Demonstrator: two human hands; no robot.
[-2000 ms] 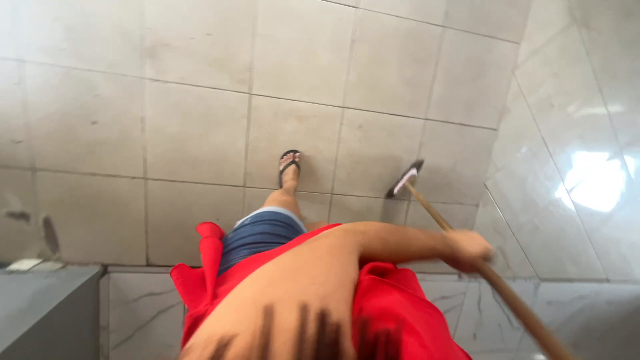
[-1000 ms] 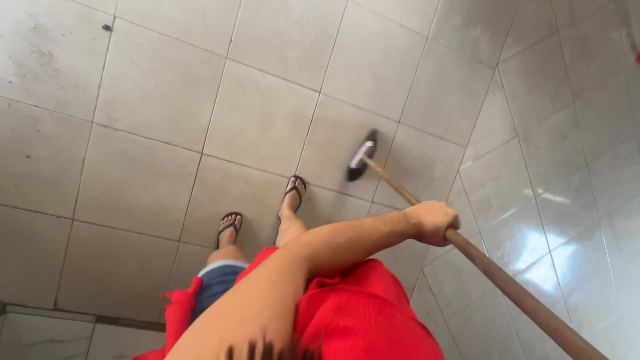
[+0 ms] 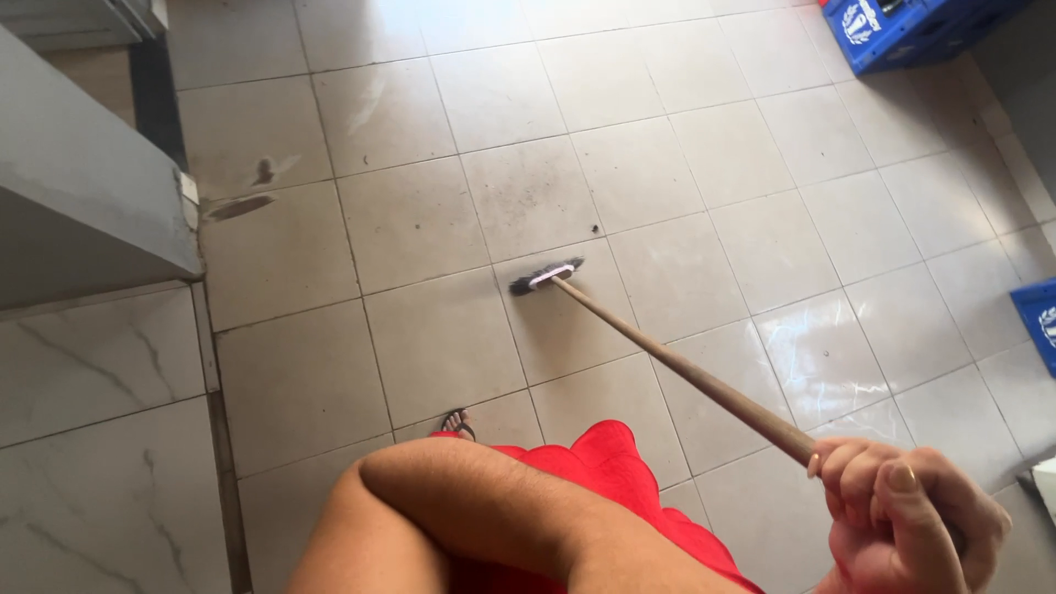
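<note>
A broom with dark bristles and a pale-edged head point(image 3: 551, 276) rests on the tiled floor, its wooden handle point(image 3: 701, 375) slanting down to the lower right. Near the handle's upper part, my left hand point(image 3: 862, 495) is closed around the wood, its arm crossing in front of my body. My right hand point(image 3: 978, 507) appears pressed against it, also around the handle; the overlap partly hides where one hand stops. Dark specks lie on the tiles beyond the bristles, with a small dark bit point(image 3: 595, 228) just past the head.
Blue plastic crates stand at the upper right point(image 3: 887, 37) and right edge point(image 3: 1041, 322). A grey wall corner point(image 3: 91, 165) and a marble-patterned tiled surface point(image 3: 99, 429) border the left. My sandalled foot point(image 3: 458, 423) shows below the broom.
The view has shifted widely, bringing the crates and the grey corner into sight. A second hand now appears at the handle, where one hand showed before.
</note>
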